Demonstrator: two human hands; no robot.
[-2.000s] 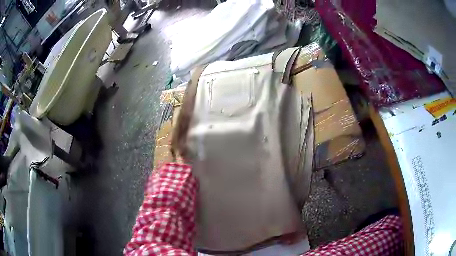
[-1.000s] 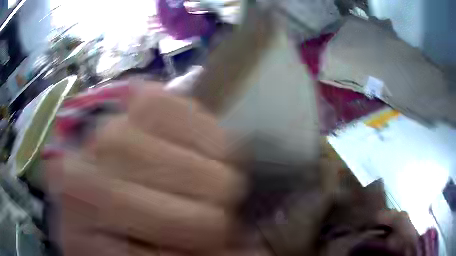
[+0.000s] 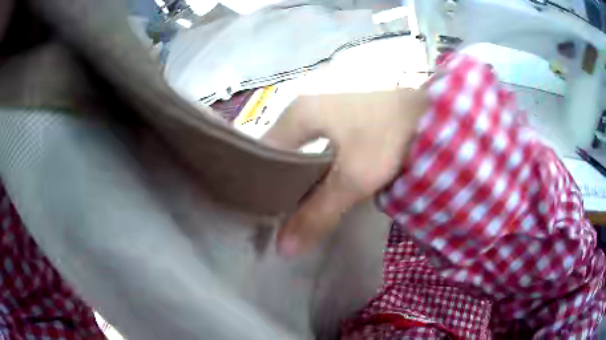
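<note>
A beige trouser panel (image 3: 266, 182) fills the left and lower middle of the view, close to the camera, blurred and curved over. Its darker brown band runs from the upper left to my right hand. My right hand (image 3: 352, 146) comes in from the right and pinches the end of this band, with the thumb below and the fingers partly hidden behind the cloth. My left hand cannot be made out; red checked cloth shows at the lower left edge.
A white sewing machine (image 3: 585, 73) stands at the upper right, partly cut off. Another pale cloth piece (image 3: 266, 50) lies on the white table (image 3: 372, 73) at the top. An orange label (image 3: 256, 106) shows at the table's edge. My checked clothing shows at the bottom.
The view has turned from the cardboard pile toward the sewing table. The panel has been lifted from the pile and is now close to the camera, with my right hand on its band.
</note>
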